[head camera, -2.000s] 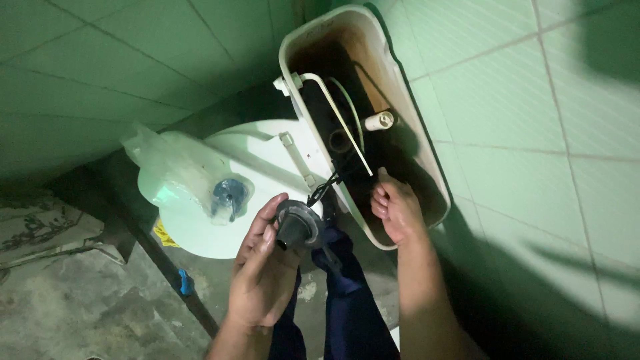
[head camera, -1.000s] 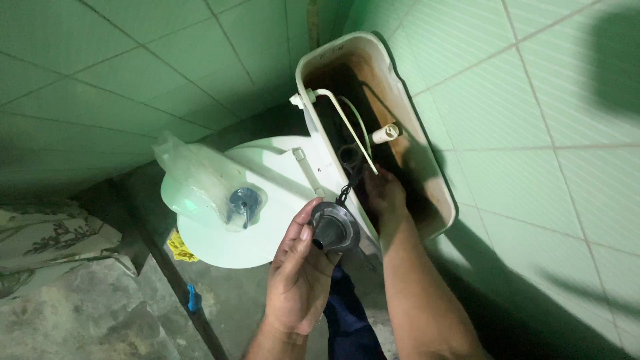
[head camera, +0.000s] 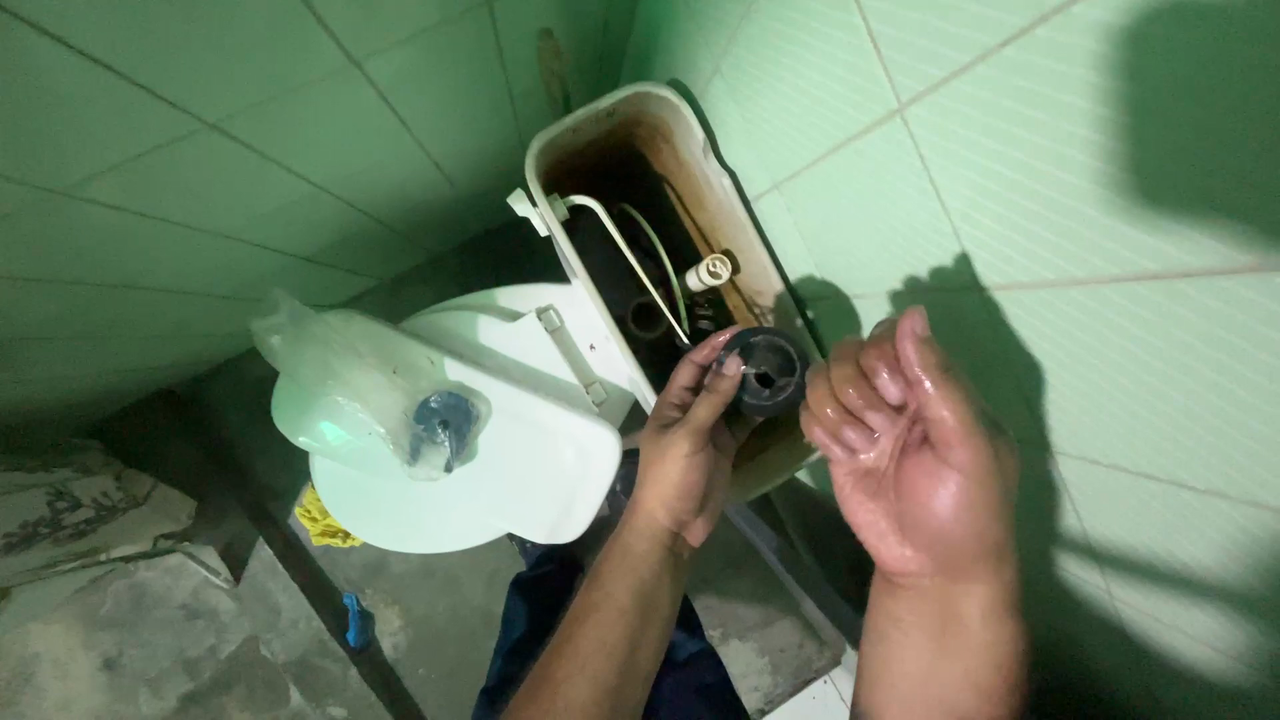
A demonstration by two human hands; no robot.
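Note:
My left hand [head camera: 690,430] grips a round black rubber toilet flapper [head camera: 765,370] by its edge, over the lower part of the open toilet cistern [head camera: 545,150]. To the right of it, my right hand [head camera: 900,450] is raised, wet, palm turned up and fingers curled, and nothing shows in it. Inside the cistern are a white lever rod [head camera: 625,245], a thin pale tube [head camera: 665,255], a cream plastic overflow or valve top [head camera: 710,272] and a dark round outlet [head camera: 648,318]. The white flush handle [head camera: 528,212] sits outside the rim.
A white toilet lid [head camera: 470,500] lies left of the cistern, bearing a clear plastic bag [head camera: 350,380] and a dark blue round part [head camera: 445,425]. Green tiled walls [head camera: 1150,400] stand on both sides. A yellow cloth-like thing [head camera: 325,518] and a small blue object [head camera: 358,620] are lower left.
My right hand has come out of the cistern and is now raised to the right. My left hand has brought the flapper over the cistern, its hollow side now showing.

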